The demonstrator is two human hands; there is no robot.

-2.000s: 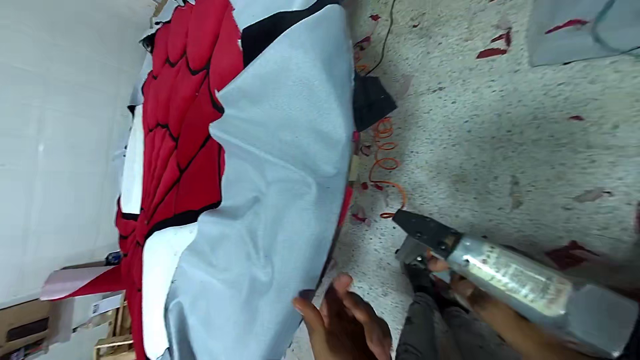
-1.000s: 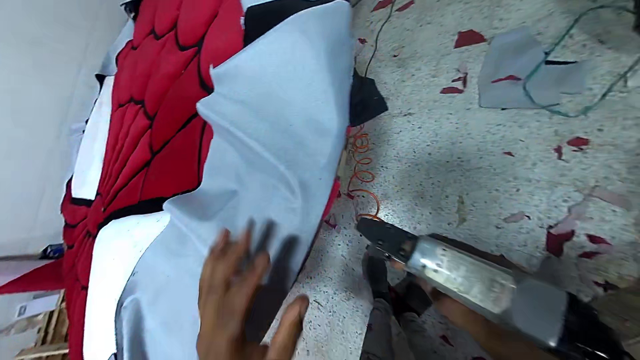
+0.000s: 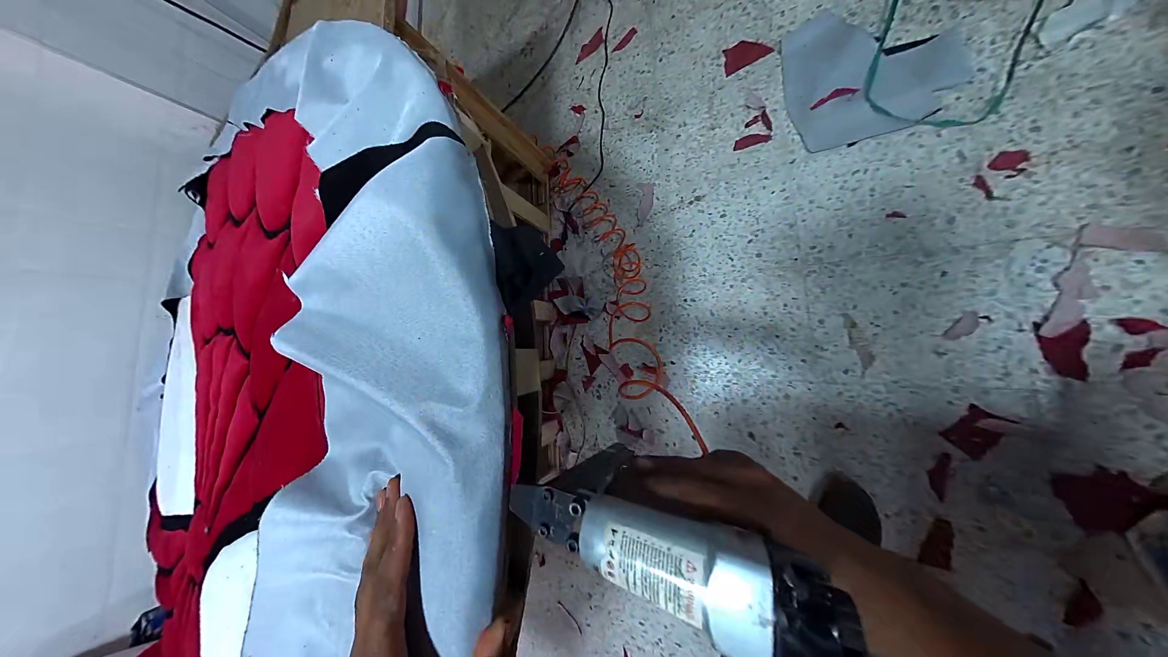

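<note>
A light grey fabric cover [image 3: 401, 301] lies over a long wooden-framed upholstered piece, beside quilted red fabric [image 3: 246, 265] with black edging. My left hand [image 3: 388, 575] presses flat on the grey fabric near its lower part, thumb at the outer edge. My right hand [image 3: 712, 493] grips a pneumatic staple gun [image 3: 675, 566], whose nose meets or nearly meets the fabric's outer edge. The handle is mostly hidden behind the tool's body. White padding [image 3: 228, 593] shows at the lower left.
A coiled orange air hose [image 3: 630, 274] runs along the wooden frame [image 3: 493, 109]. Red fabric scraps [image 3: 1063, 351] and a grey offcut [image 3: 803, 82] lie on the speckled floor, with a green cord [image 3: 871, 87] over the offcut. A white wall [image 3: 82, 319] stands at left.
My left hand, raised with spread fingers a second ago, now lies against the grey fabric. The staple gun has come to the fabric's edge. The view has shifted, showing more of the frame.
</note>
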